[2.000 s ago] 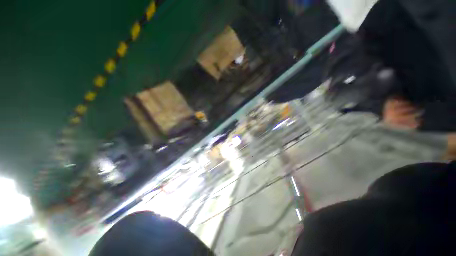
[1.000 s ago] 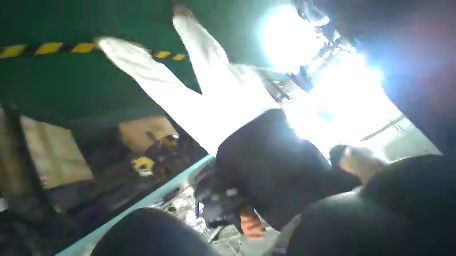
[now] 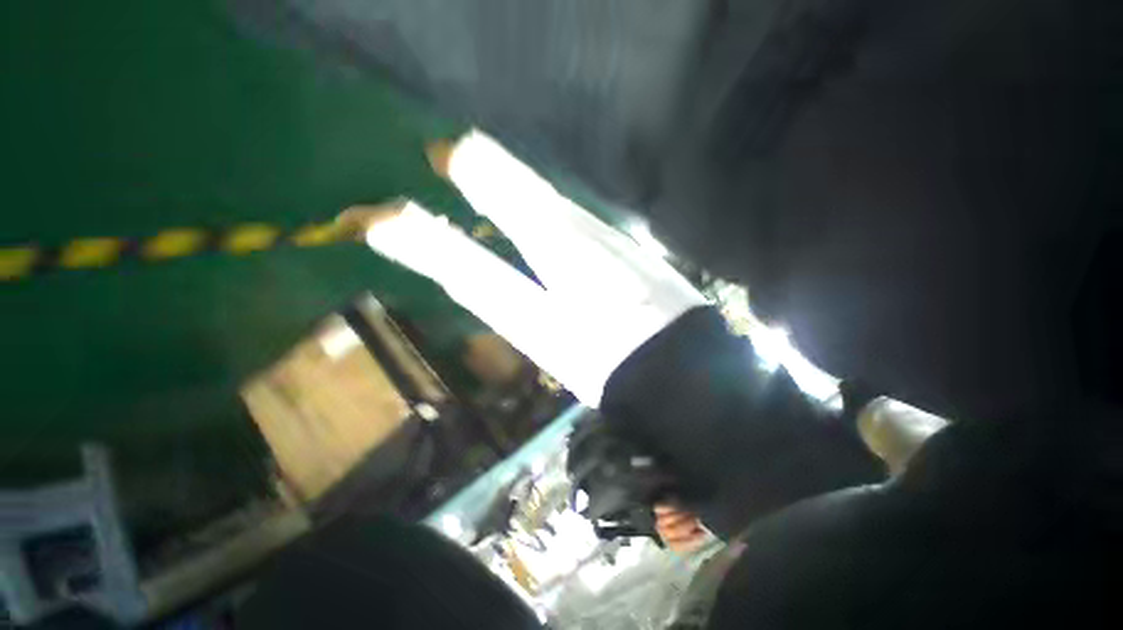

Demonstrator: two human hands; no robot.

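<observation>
Neither of my hands can be made out. The picture is tilted and blurred. Two dark rounded humps, perhaps headgear, fill the lower edge, one at the lower left (image 3: 382, 578) and a larger one at the lower right (image 3: 887, 554). Grey-black folds of dark clothing (image 3: 862, 209) cover the upper right. Between them a workbench (image 3: 511, 465) with a pale green edge holds small, bright, unclear items (image 3: 560, 523).
Another person in white trousers (image 3: 591, 277) and a dark top (image 3: 727, 418) stands at the bench; a bare hand (image 3: 677, 527) is over it. A cardboard box (image 3: 330, 412), a white-grey stool (image 3: 62, 517) and yellow-black floor tape (image 3: 173, 243) are at the left.
The view has shifted and turned. Dark clothing now covers much of the top and right, hiding the bright lights. The other person appears slightly further right, and the white-grey stool has come into view.
</observation>
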